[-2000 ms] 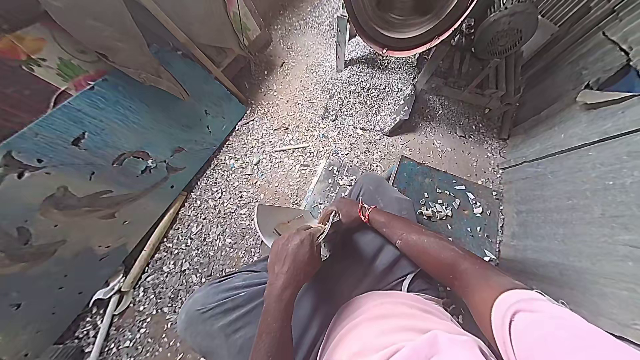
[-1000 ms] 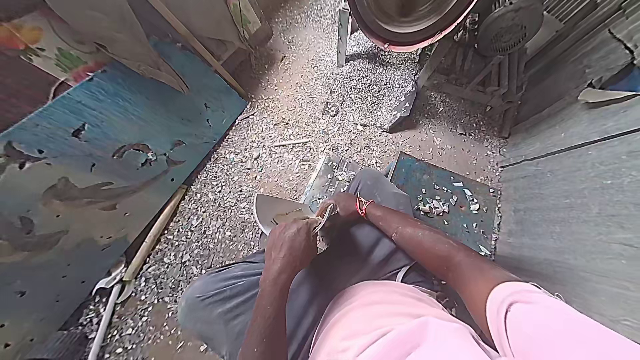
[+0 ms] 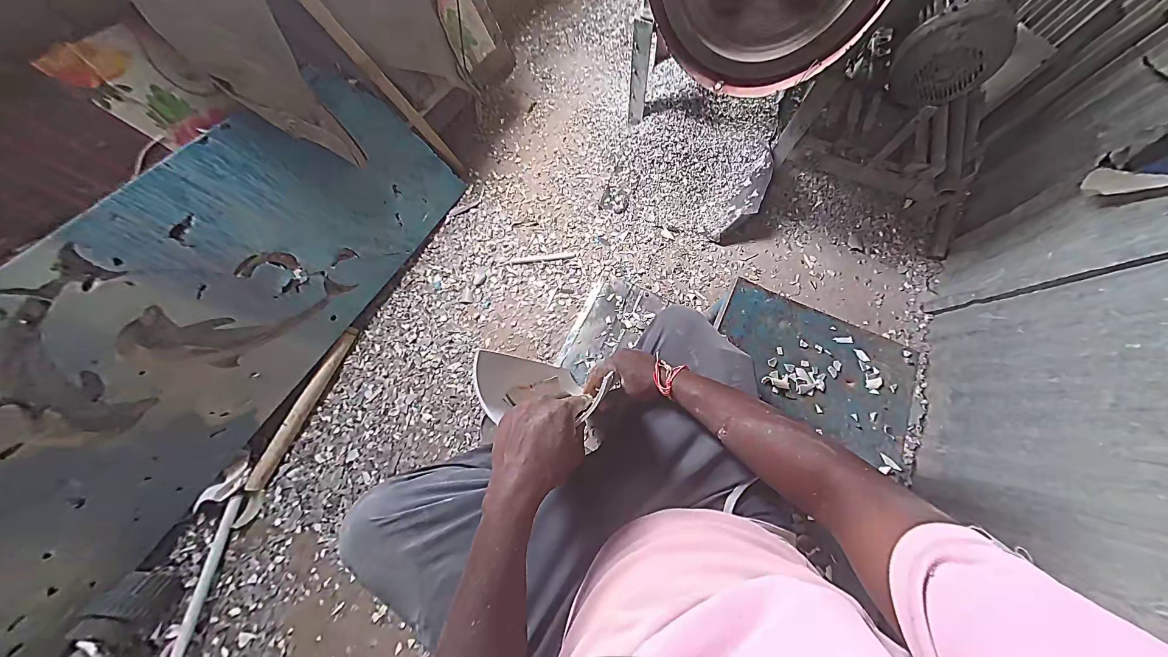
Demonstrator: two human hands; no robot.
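My left hand (image 3: 538, 444) closes around the near side of a pale curved piece (image 3: 511, 379), perhaps ceramic or shell, whose broad rounded part sticks out to the left. Close beside it, my right hand (image 3: 630, 372), with red cords at the wrist, grips a thin pale strip or tool (image 3: 598, 399) against that piece; which of these it is cannot be made out. Both hands are above my lap, and the fingers hide much of what they hold.
White fragments lie on a dark blue board (image 3: 849, 365) right of my knee. Chips cover the ground (image 3: 411, 392). A painted blue panel (image 3: 228, 274) and a wooden pole (image 3: 306, 411) are at left. A round drum-like vessel (image 3: 766, 41) stands ahead, a grey sheet wall (image 3: 1049, 411) at right.
Both hands keep hold near the same spot, with small shifts of the fingers and of the pale piece. Nothing else has plainly moved.
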